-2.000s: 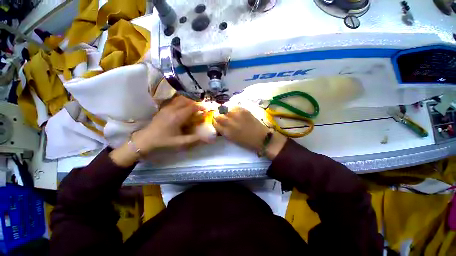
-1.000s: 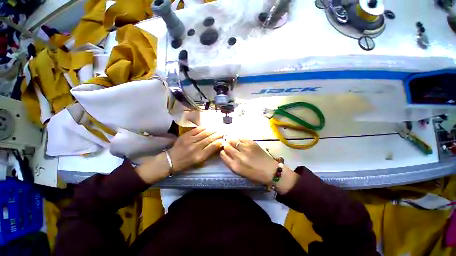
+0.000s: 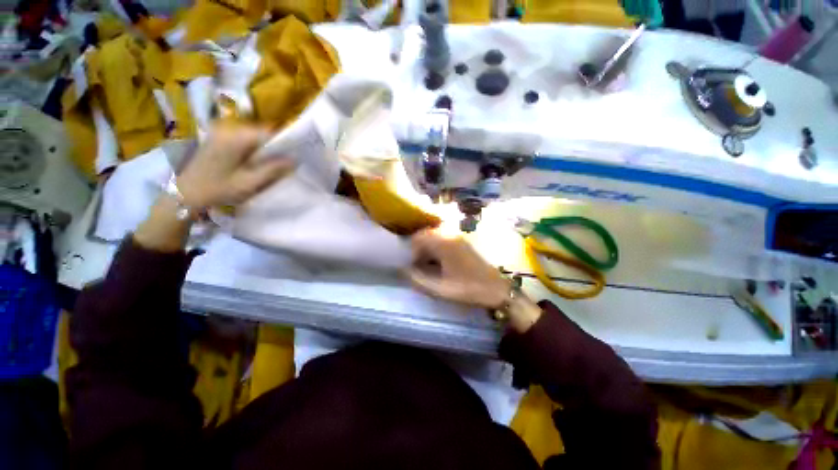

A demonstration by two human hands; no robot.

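Observation:
A white-faced fabric piece (image 3: 308, 216) with a mustard side (image 3: 390, 197) lies left of and in front of the presser foot (image 3: 469, 220), partly lifted and blurred. My left hand (image 3: 225, 170) is on its far left part, fingers spread and blurred; whether it grips the cloth is unclear. My right hand (image 3: 455, 268) pinches the fabric's right end, just in front of the presser foot. The needle area is brightly lit, and details there are washed out.
Scissors with green and yellow handles (image 3: 574, 257) lie right of the needle. Small snips (image 3: 759, 316) lie far right. The machine head (image 3: 588, 119) spans the back. Mustard pieces (image 3: 124, 92) are heaped left. A blue crate (image 3: 26, 321) is at lower left.
My left hand has moved left and up from the needle area, and the white fabric has shifted and lifted. My right hand stays near the needle. The view has turned and shifted.

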